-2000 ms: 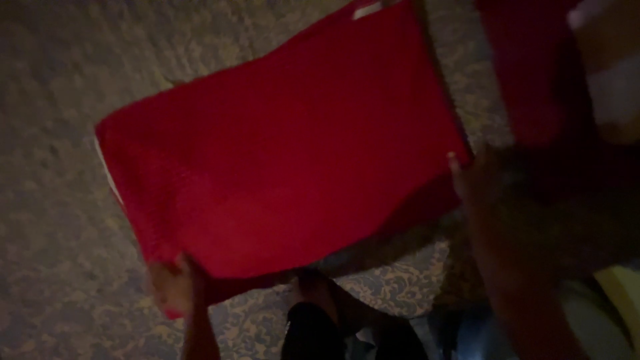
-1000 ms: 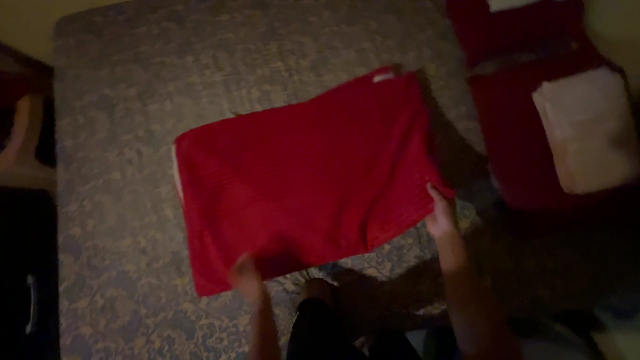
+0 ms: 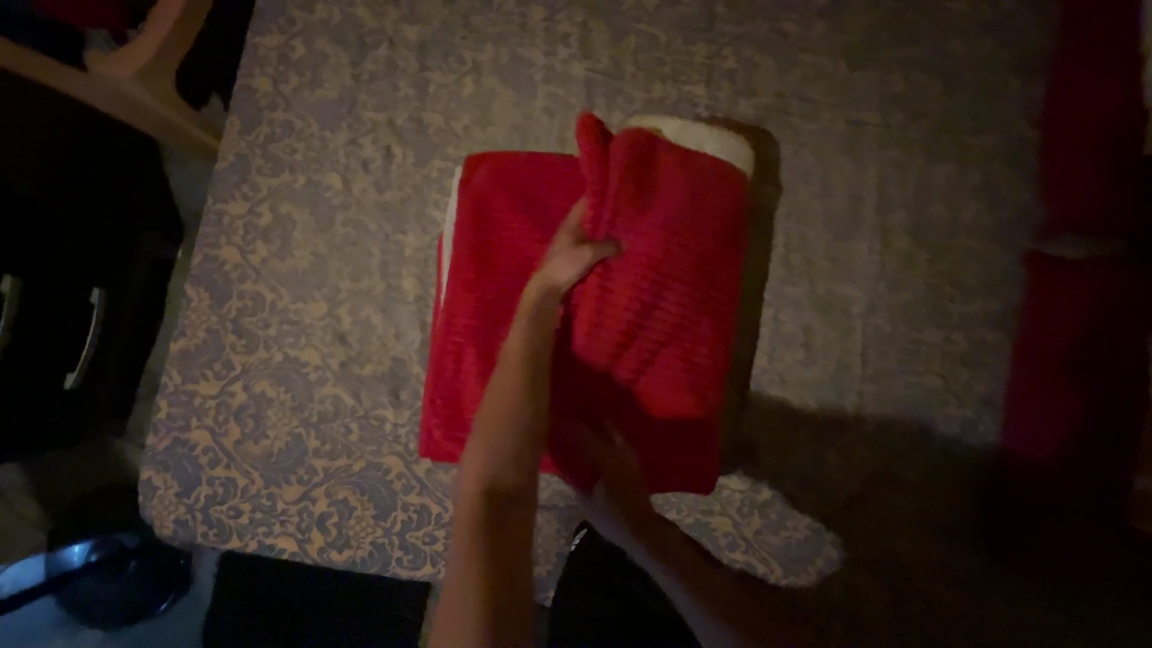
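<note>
A red ribbed cloth, perhaps a towel, [image 3: 666, 297] lies folded on a patterned bed or table cover [image 3: 306, 378]. Its right part is doubled over, with a pale edge showing at the top and another along the left side. My left hand [image 3: 580, 252] is at the upper middle of the cloth, the thumb over the folded edge and the fingers partly hidden. Lower down, in shadow, my right hand [image 3: 612, 468] touches the cloth near its bottom edge; its fingers are blurred.
More red fabric [image 3: 1071, 351] lies along the right side. Dark furniture with metal handles [image 3: 87, 337] stands at the left, below a light curved frame [image 3: 148, 72]. A shiny dark object [image 3: 117, 576] is at the lower left.
The cloth's right part has been folded over to the left, making it narrower. My left hand has moved from the lower left corner to the upper middle; my right hand has left the right edge.
</note>
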